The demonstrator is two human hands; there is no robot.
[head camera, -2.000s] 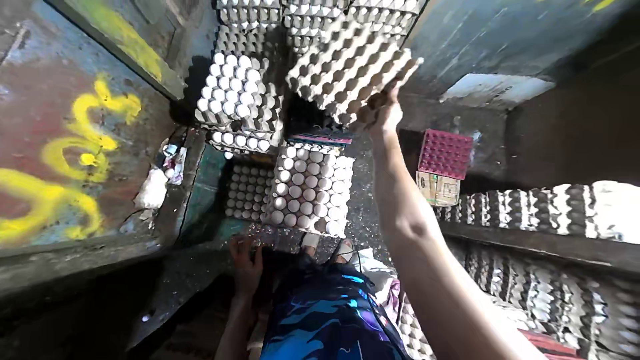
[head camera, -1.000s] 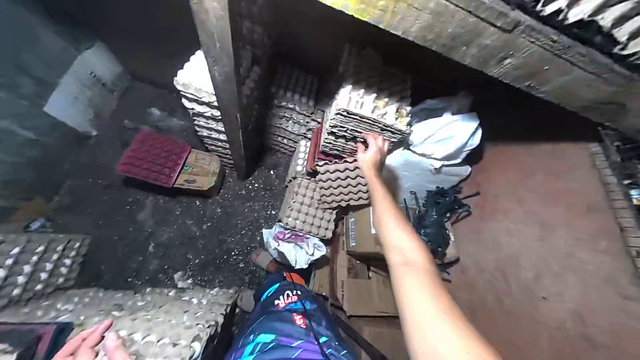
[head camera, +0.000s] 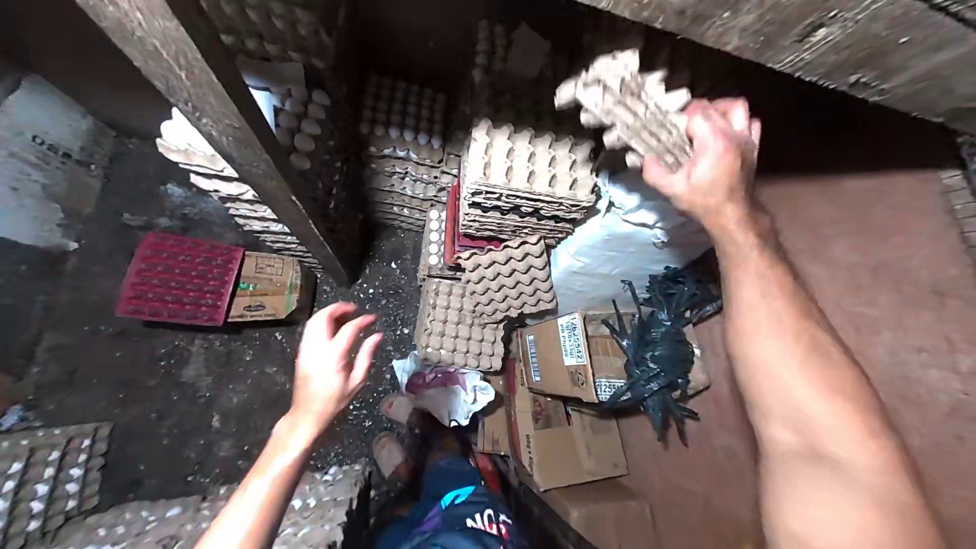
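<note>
My right hand (head camera: 709, 156) grips several nested pulp egg trays (head camera: 629, 107) by one edge, raised at the upper right. Below and left of them stands a tall stack of pulp egg trays (head camera: 530, 164), with dark red trays (head camera: 451, 221) at its left side. In front of that stack a wavy pulp tray (head camera: 509, 278) leans over another pulp tray (head camera: 457, 324). My left hand (head camera: 332, 358) hangs over the dark floor with its fingers apart, holding nothing. Eggs in trays (head camera: 404, 114) top a stack farther back.
A wooden post (head camera: 252, 152) slants across the left. Beyond my left hand lie a magenta egg tray (head camera: 181, 278) and a small carton (head camera: 265, 286). Cardboard boxes (head camera: 564, 450), black plastic strips (head camera: 659, 343) and a white sack (head camera: 618, 244) lie at centre right. A concrete beam (head camera: 808, 46) crosses the top.
My right hand, at the tray stack one second ago, is now up and to the right with several trays in it. My left hand has come farther into view. The view has swung far round since two seconds ago.
</note>
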